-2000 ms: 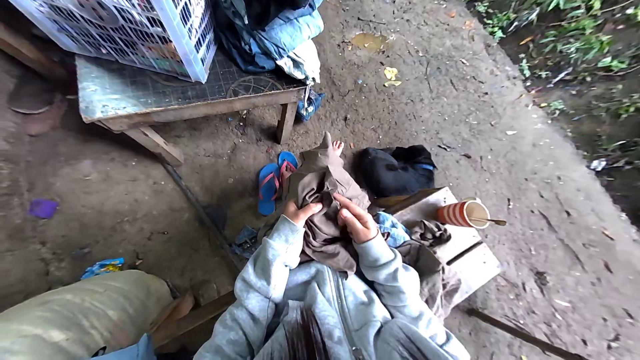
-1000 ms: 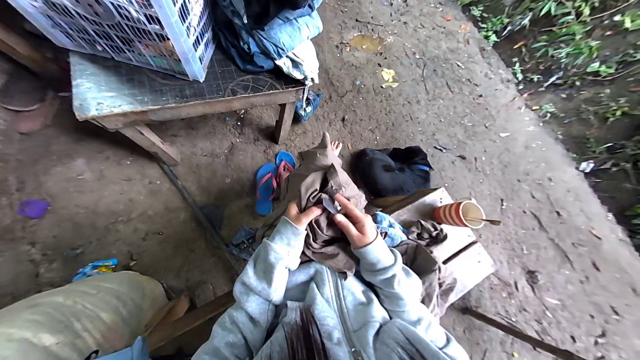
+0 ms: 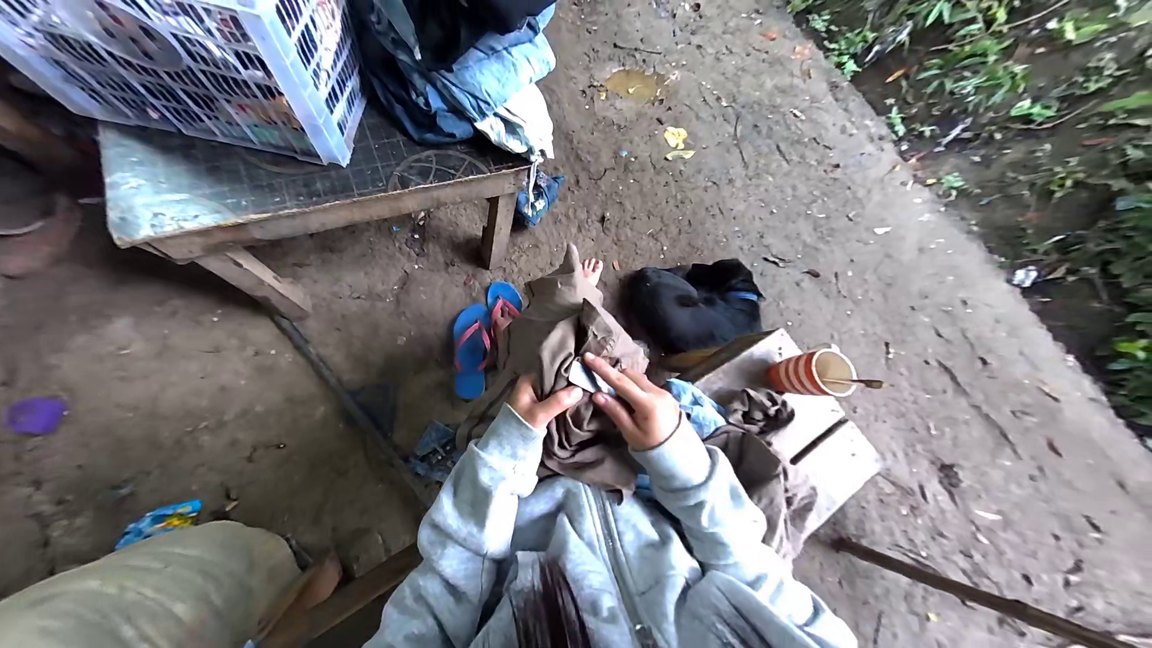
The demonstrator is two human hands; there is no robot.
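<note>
A brown cloth [image 3: 589,441] lies gathered over my lap, with both hands on it. My left hand [image 3: 542,402] grips a fold of it between thumb and fingers. My right hand [image 3: 641,405] rests on the right side, fingers stretched over a small whitish flat piece [image 3: 585,376] that lies at the cloth between the two hands. What the piece is cannot be told. More crumpled brown cloth [image 3: 760,450] and a light blue cloth [image 3: 695,407] lie to the right, on a wooden bench [image 3: 841,459].
A red-and-white striped cup [image 3: 799,373] with a stick in it stands on the bench. Beyond lies a black dog [image 3: 688,306]. Blue flip-flops [image 3: 470,351] are on the dirt. A low table [image 3: 351,202] bears a white plastic crate [image 3: 310,90] and clothes [image 3: 504,63]. Another person's leg [image 3: 135,585] is lower left.
The small whitish piece, not plain two seconds ago, now shows between my hands. My right fingers have shifted a little over it and the cloth.
</note>
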